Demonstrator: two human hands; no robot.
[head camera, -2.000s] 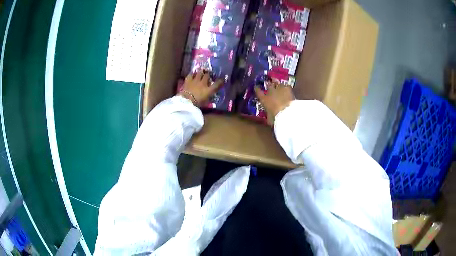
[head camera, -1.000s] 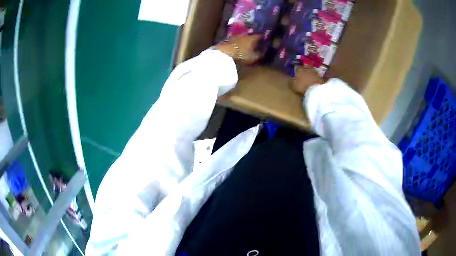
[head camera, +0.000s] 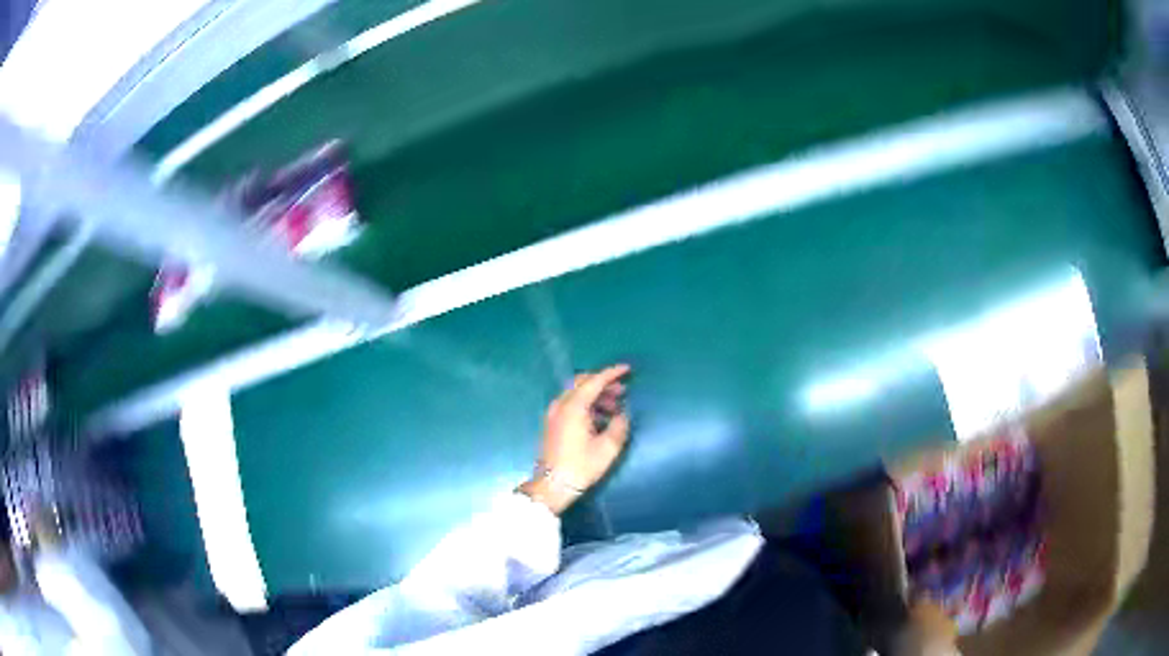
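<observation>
My left hand (head camera: 586, 433) is bare, with a white sleeve, and hangs over the green workbench top (head camera: 718, 372). Its fingers are loosely curled and hold nothing. My right hand (head camera: 933, 631) is blurred and cut off by the bottom edge, at the near side of the open shipping carton (head camera: 1090, 545). Whether it touches anything cannot be told. Pink and purple retail boxes (head camera: 974, 525) lie in rows inside the carton at the lower right. More blurred retail boxes (head camera: 308, 205) are on the dark green conveyor belt (head camera: 615, 154) at the upper left.
A white side rail (head camera: 769, 205) runs between belt and bench. A label sheet (head camera: 1026, 359) lies beside the carton. A blurred grey support bar (head camera: 231, 244) crosses the upper left. Another person's white sleeve (head camera: 83, 596) is at the lower left, near blurred boxes. A white strip (head camera: 221, 500) crosses the bench.
My view has swung left towards the belt. My left hand has left the carton and is over the bench. The carton now shows at the lower right, with my right hand low beside it.
</observation>
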